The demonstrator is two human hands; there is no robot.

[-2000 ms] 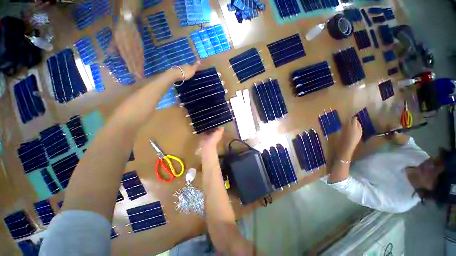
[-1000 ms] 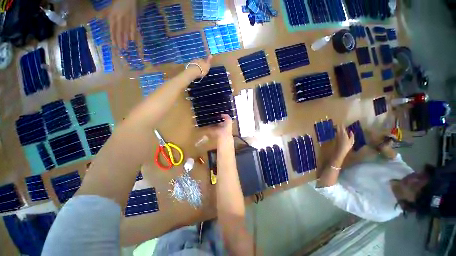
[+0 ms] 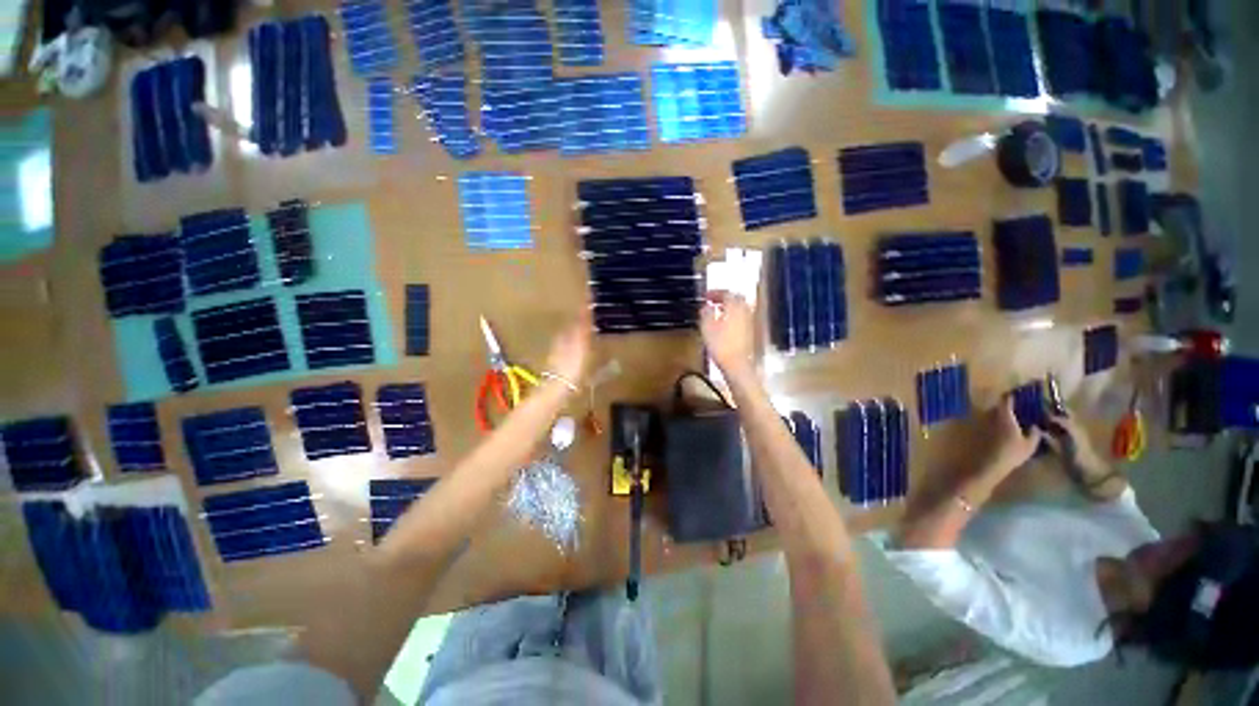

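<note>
A stack of dark tabbed solar cells (image 3: 642, 255) lies on the table, its silver ribbon ends showing at both sides. My left hand (image 3: 569, 348) is at the stack's lower left corner, palm inward. My right hand (image 3: 728, 331) is at its lower right corner, with fingers over the lower part of the white strips (image 3: 735, 272). Both hands are bare and small in view. Whether either grips the stack or a strip cannot be told.
Red and yellow scissors (image 3: 503, 382), loose silvery ribbon pieces (image 3: 547, 502) and a dark grey soldering station (image 3: 707, 473) lie near my forearms. More cell stacks surround them. Another person (image 3: 1015, 593) works at the right. A black tape roll (image 3: 1027, 153) is upper right.
My left hand has come down from the stack's upper edge to its lower left corner. My right hand has moved slightly right, onto the white strips. The other person's hands have come together. The view has shifted.
</note>
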